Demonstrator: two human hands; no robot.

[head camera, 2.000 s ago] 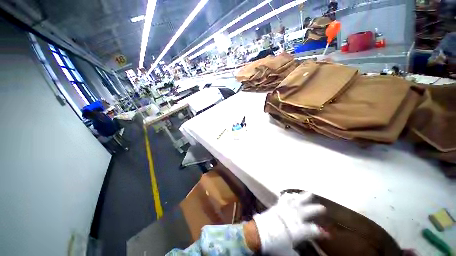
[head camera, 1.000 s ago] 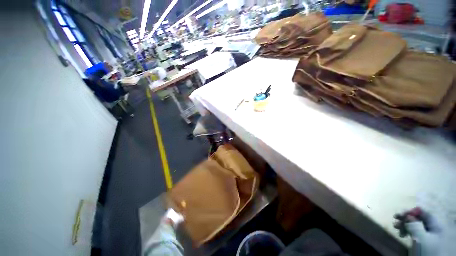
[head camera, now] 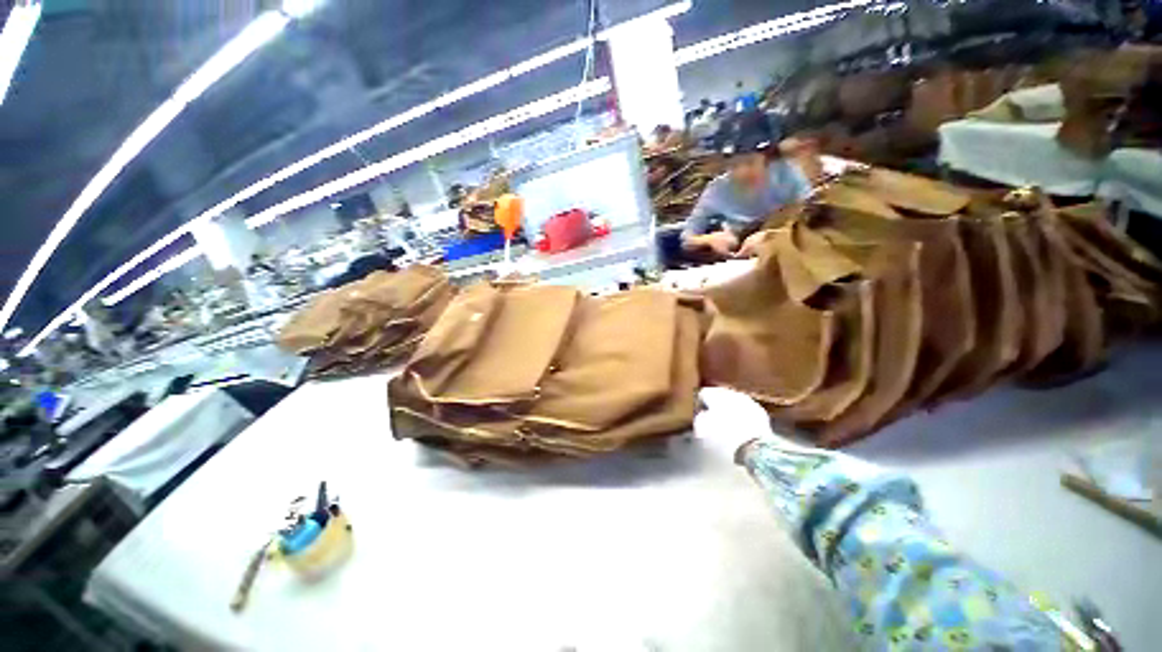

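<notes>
My right hand (head camera: 733,423), in a white glove with a blue floral sleeve, reaches from the lower right to the middle of the table. Its fingertips touch the lower left edge of a brown bag (head camera: 771,363) at the near end of a long row. The fingers blur against the bag, so I cannot tell if they grip it. A flat pile of brown bags (head camera: 554,369) lies just left of the hand. My left hand is not in view.
A cream tub with blue and dark tools (head camera: 316,545) stands at the table's left, beside a thin stick (head camera: 251,576). Another brown pile (head camera: 370,318) lies behind. A person (head camera: 752,198) sits across the table. A brown stick (head camera: 1111,503) lies far right.
The view has swung right and up from the floor side to the table. My left hand, earlier at a brown bag low on the left, has left the picture. My right hand now reaches the bags.
</notes>
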